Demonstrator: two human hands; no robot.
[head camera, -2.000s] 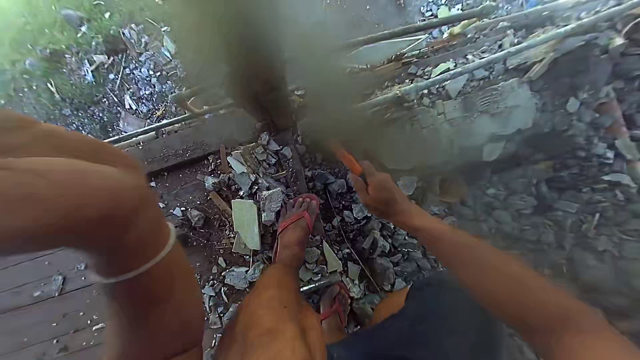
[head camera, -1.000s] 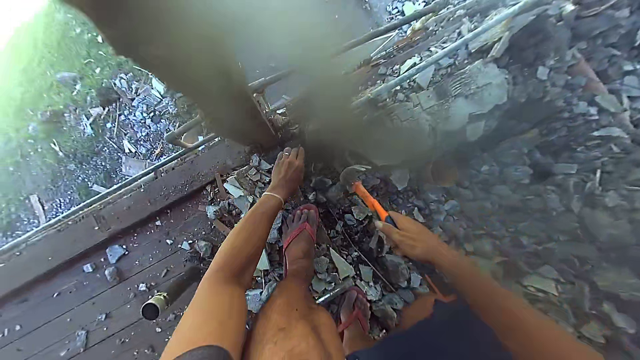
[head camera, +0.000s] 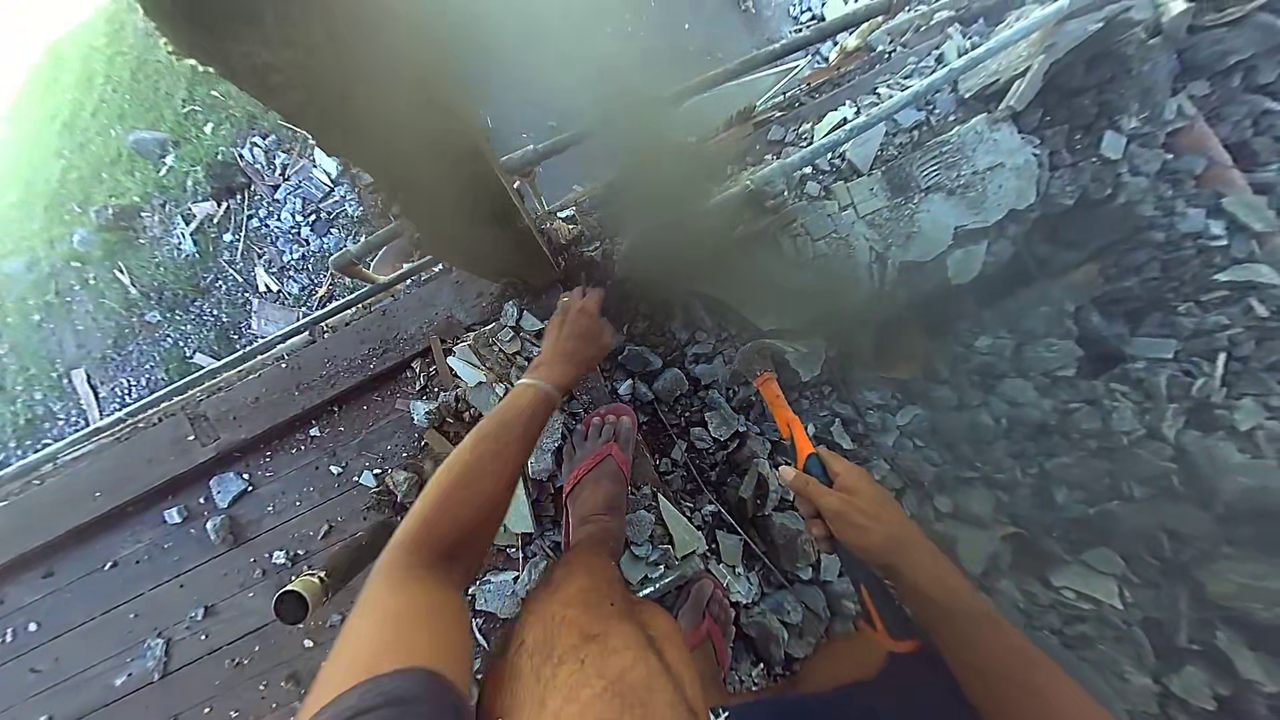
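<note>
My right hand (head camera: 850, 505) is closed around the orange and black handle of a hammer (head camera: 785, 415), whose dusty head lies over broken rubble at right of centre. My left hand (head camera: 578, 335), with a ring and a pale wristband, reaches down to the debris at the base of a blurred upright post (head camera: 450, 190). Its fingers are bent, and whether they grip anything cannot be told. Just below that hand, my foot in a red flip-flop (head camera: 600, 465) stands on broken concrete and tile pieces (head camera: 680, 525). The other foot is lower, partly behind my leg.
Dark wooden planks (head camera: 200, 600) with scattered chips and a hollow pipe (head camera: 300, 595) are at lower left. A metal rail (head camera: 250, 350) edges them, with grass (head camera: 90, 230) beyond. Another metal pipe (head camera: 900, 100) crosses the rubble at upper right. A grey blur hides the upper middle.
My left arm, raised at the left two seconds ago, has come down to the debris by the post. The hammer, mostly hidden then, now shows fully in my right hand.
</note>
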